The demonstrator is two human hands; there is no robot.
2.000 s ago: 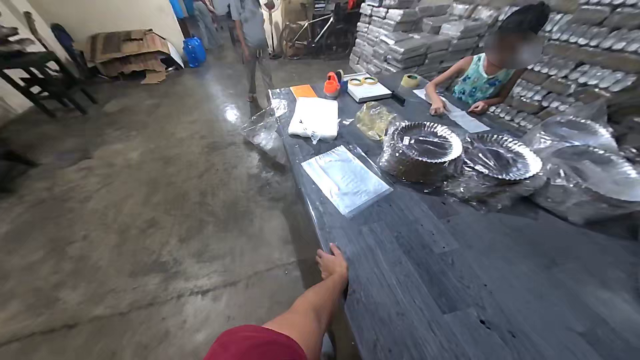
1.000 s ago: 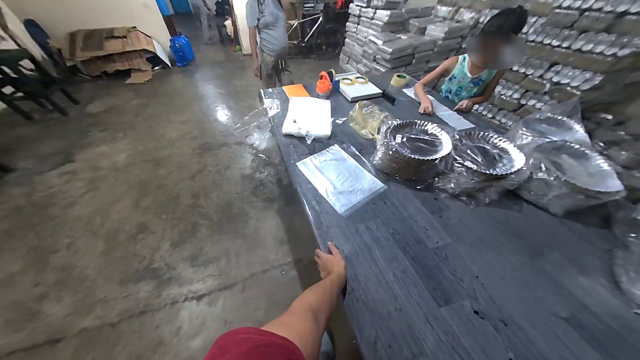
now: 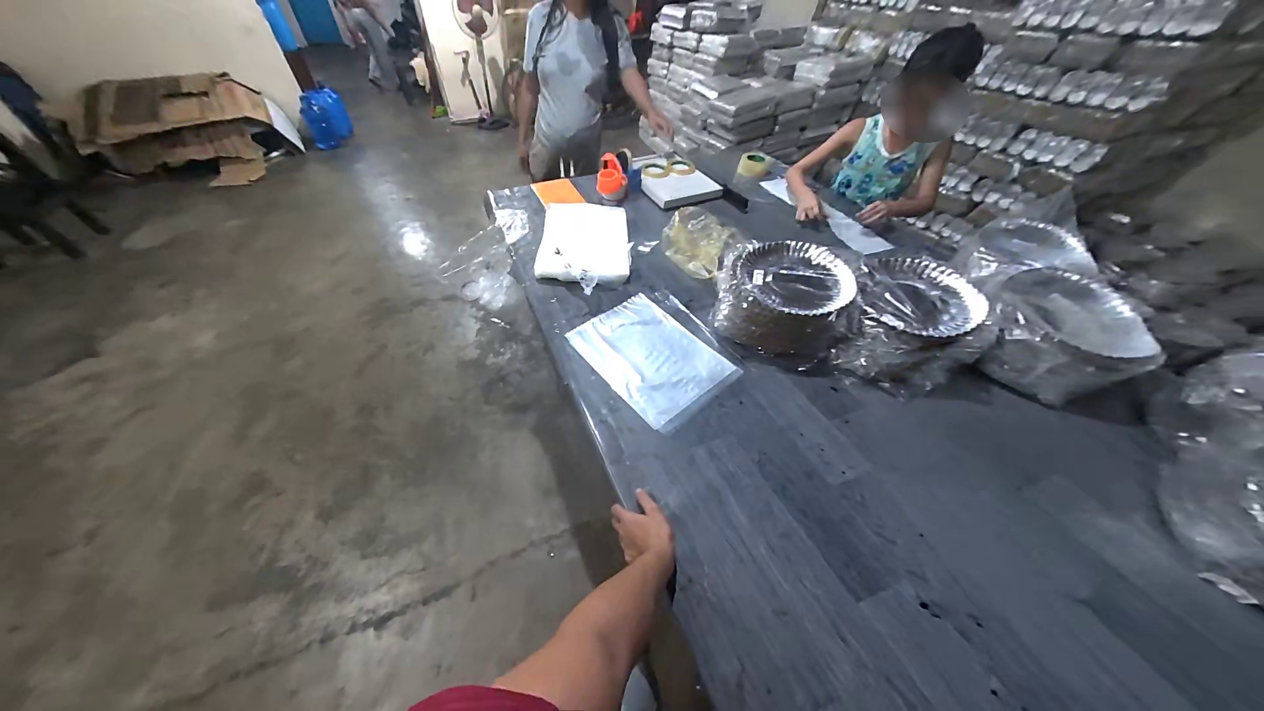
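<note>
My left hand rests at the left edge of the dark wood-patterned table, two digits apart and the others hidden. It holds no loose thing. Farther along the table, flat clear plastic bags are nearest to it. Behind them lies a white folded stack of plastic. To the right stand plastic-wrapped stacks of silver fluted plates, with a crumpled yellowish plastic bag beside them. My right hand is out of view.
An orange tape dispenser, a white box with tape rolls and another tape roll are at the far end. One person works there with a strip; another stands behind. Wrapped packs are piled beyond.
The standing person has come closer to the table's far end and now has an arm out over it. My left hand stays at the table edge.
</note>
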